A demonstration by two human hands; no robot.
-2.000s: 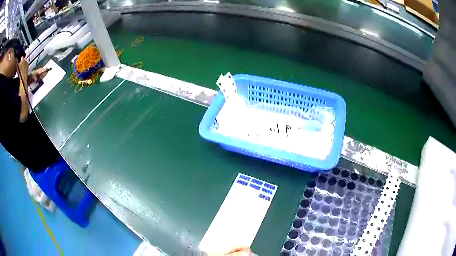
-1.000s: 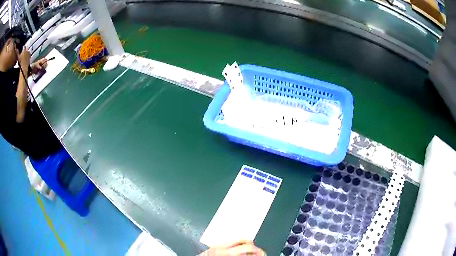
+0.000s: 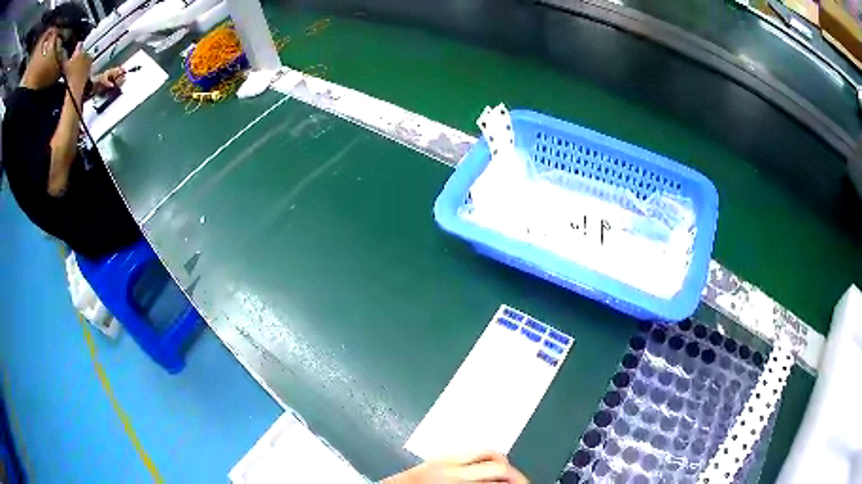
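A white label sheet (image 3: 490, 395) with several small blue labels at its far end lies on the green bench. A bare hand (image 3: 457, 470) shows at the bottom edge, at the sheet's near end. It is cut off by the frame, and I cannot tell which of my hands it is or what it holds. To its right lies a clear pad sheet (image 3: 673, 402) with rows of round black pads. A white perforated strip (image 3: 753, 416) lies along the pad sheet's right side. No second hand is seen.
A blue basket (image 3: 577, 278) with white paper and clear bags stands behind the sheets. White foam (image 3: 832, 406) is at the right edge, a white object (image 3: 288, 456) at the bottom left. A seated person (image 3: 66, 142) and orange bands (image 3: 216, 55) are at far left.
The view has shifted, so the bench things sit farther right in the picture. More of the white object at the bottom left shows. The hand remains at the label sheet's near end.
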